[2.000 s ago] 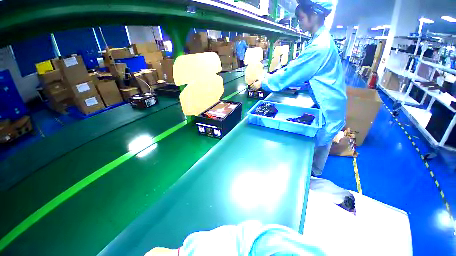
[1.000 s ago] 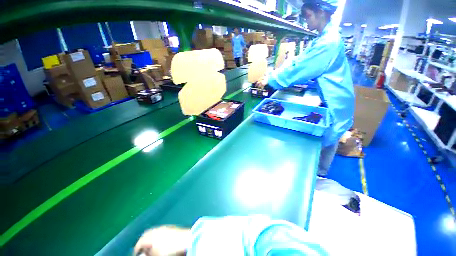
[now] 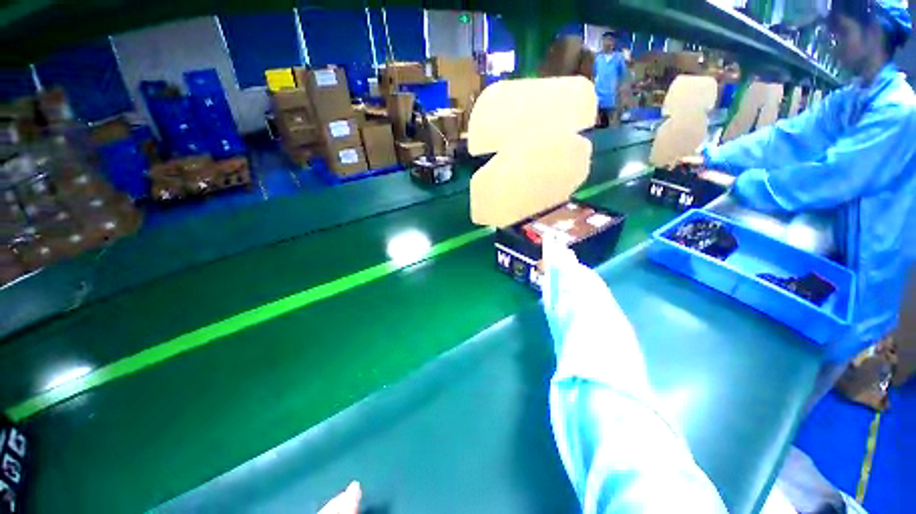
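Observation:
An open black retail box stands on the green conveyor belt, ahead and right of centre. Its plain brown lid stands upright at the back. A flat reddish-brown manual lies on top of the contents, with something red at its left. My right hand is at the near wall of this box, small and overexposed; whether its fingers grip the wall cannot be told. My left hand shows only as a fingertip or two at the bottom edge, over the green worktop; the rest is cut off.
A blue bin with dark bundles stands on the worktop at the right. Beyond it a person in light blue reaches to another open box. A printed dark box is cut off at the left edge. Another box sits farther back.
The view has swung left. My right arm has stretched forward from the bottom edge to the open box. Part of my left hand and the printed box at the left edge have come into view.

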